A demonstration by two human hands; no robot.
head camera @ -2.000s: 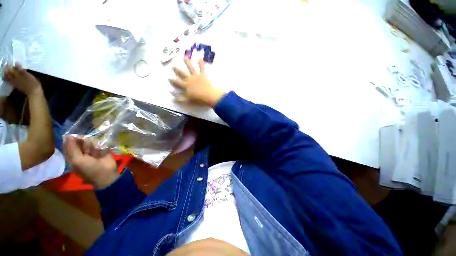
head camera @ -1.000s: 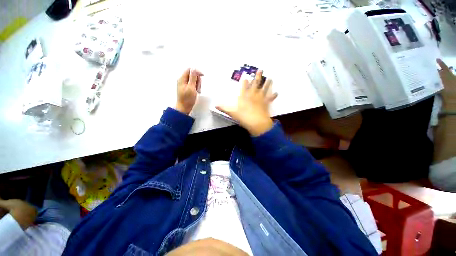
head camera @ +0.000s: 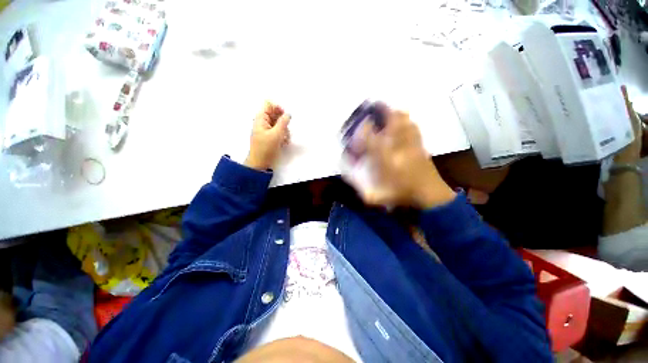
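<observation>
A white retail box with a dark purple picture [head camera: 361, 124] is at the table's near edge, blurred by motion. My right hand [head camera: 398, 159] is around its right side and grips it; the box seems tilted, and much of it is hidden by the hand. My left hand [head camera: 270, 133] is to the left of the box, apart from it, over the near edge of the table. Its fingers are curled together and nothing shows in them.
White boxes [head camera: 586, 92] stand at the right table edge. Boxes in clear plastic [head camera: 35, 106], a loop [head camera: 93, 171] and a patterned pouch [head camera: 128, 35] lie left. Small white pieces [head camera: 455, 25] lie at the far right. A red stool [head camera: 565, 305] is below; another person's arm [head camera: 625, 170] is right.
My left hand has let go of the clear bag and come to the table. My right hand, spread over the box before, has closed on it and moved it. The view has swung right.
</observation>
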